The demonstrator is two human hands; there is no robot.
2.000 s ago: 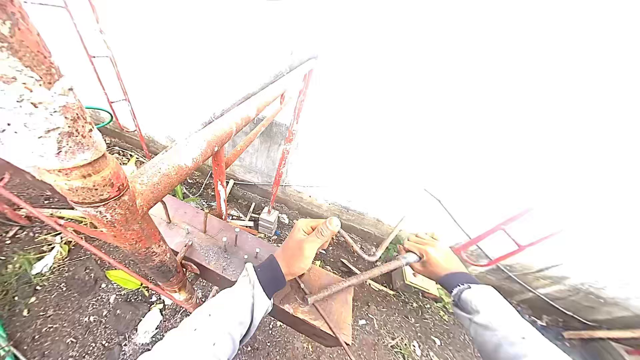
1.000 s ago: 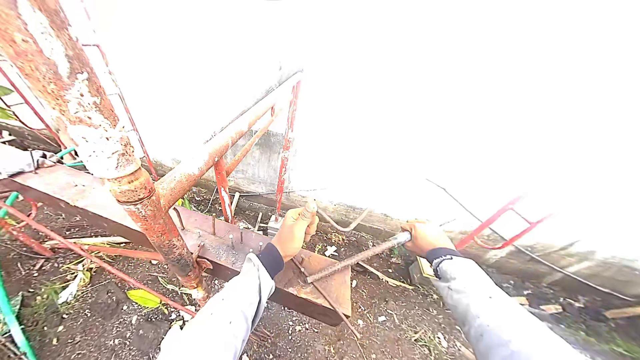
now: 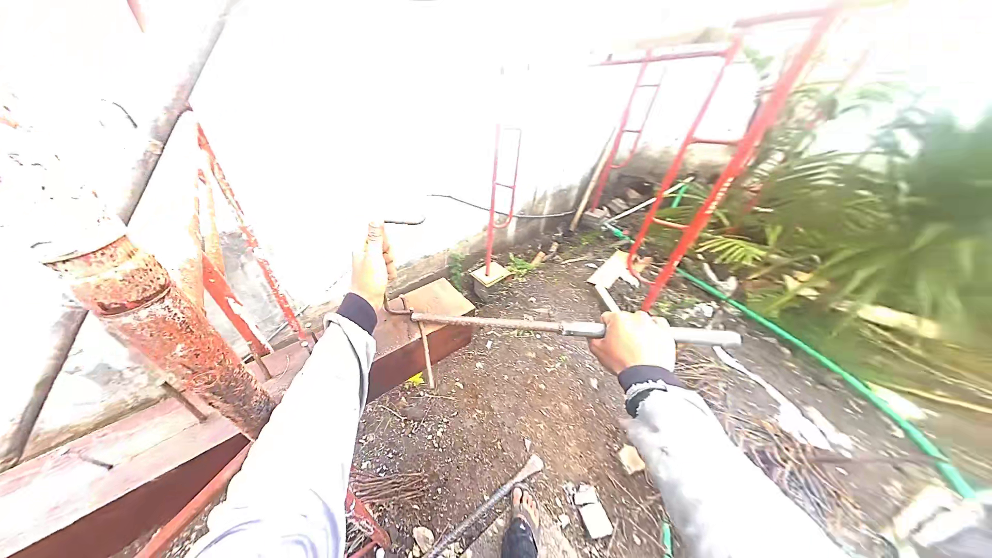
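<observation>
My left hand (image 3: 373,265) is closed on a thin metal rod (image 3: 405,222) whose curved end sticks out above the fingers. Lower down, a bent part of rod shows by the edge of a red-brown steel beam (image 3: 434,298). My right hand (image 3: 635,341) grips the grey tubular handle (image 3: 705,337) of a long bar (image 3: 496,322). The bar's far end lies at the bent rod near the beam's end, just right of my left wrist. A thin rod (image 3: 427,356) slants down from that spot.
A rusty red steel post (image 3: 178,333) and diagonal pipe (image 3: 167,116) stand at left. Red scaffold frames (image 3: 721,186) stand at back right beside palm leaves (image 3: 876,217). A green hose (image 3: 814,353) crosses the ground. A metal bar (image 3: 488,508) and broken blocks (image 3: 593,513) lie near my foot.
The view has swung right. The bar in my right hand now lies nearly level, where earlier it slanted up to the right. My left hand has risen with the thin rod in it.
</observation>
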